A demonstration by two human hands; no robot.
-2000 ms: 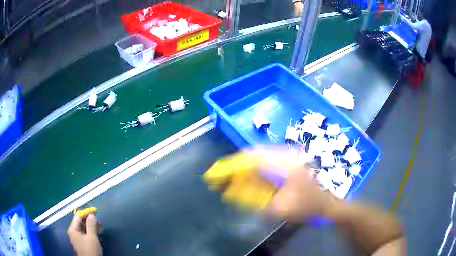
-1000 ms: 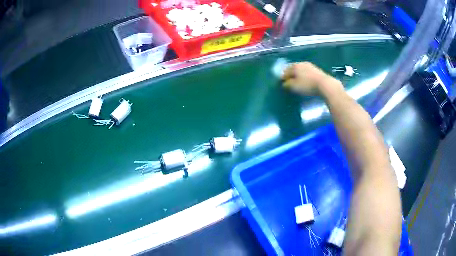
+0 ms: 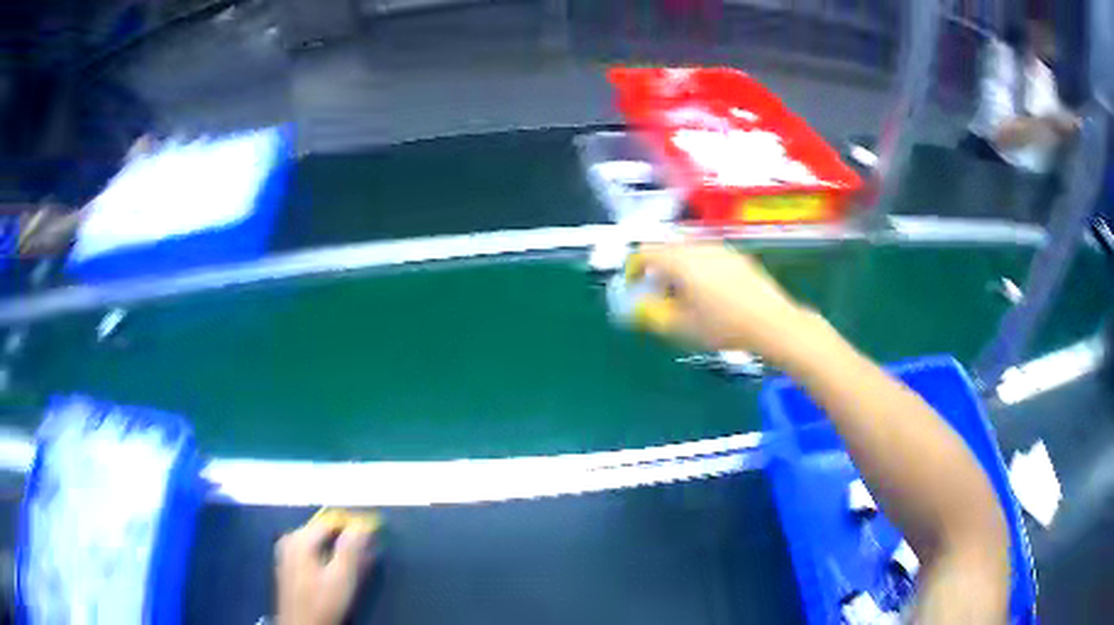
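Note:
My right hand (image 3: 666, 291), blurred, with yellow finger cots, reaches over the green belt (image 3: 428, 354). A whitish, partly see-through piece (image 3: 624, 300) is at its fingertips and looks gripped. White units with leads (image 3: 738, 360) lie on the belt just under my right wrist, partly hidden. My left hand (image 3: 324, 562), with yellow finger cots, rests low over the black bench (image 3: 525, 549); its thumb and finger are apart and nothing shows in it. The right blue bin (image 3: 786, 488) holds several white-and-black units and is partly covered by my right forearm.
The left blue bin (image 3: 186, 488) is full of whitish pieces. Across the belt stand another full blue bin (image 3: 263, 226), a red bin (image 3: 819, 165) and a small clear container (image 3: 599, 165). A pale rail (image 3: 489, 479) edges the bench. A metal post and a person (image 3: 1026, 104) are at right.
The view has turned left, bringing the left bin and my left hand in. My right hand is still stretched over the belt, now near the clear container and the belt units.

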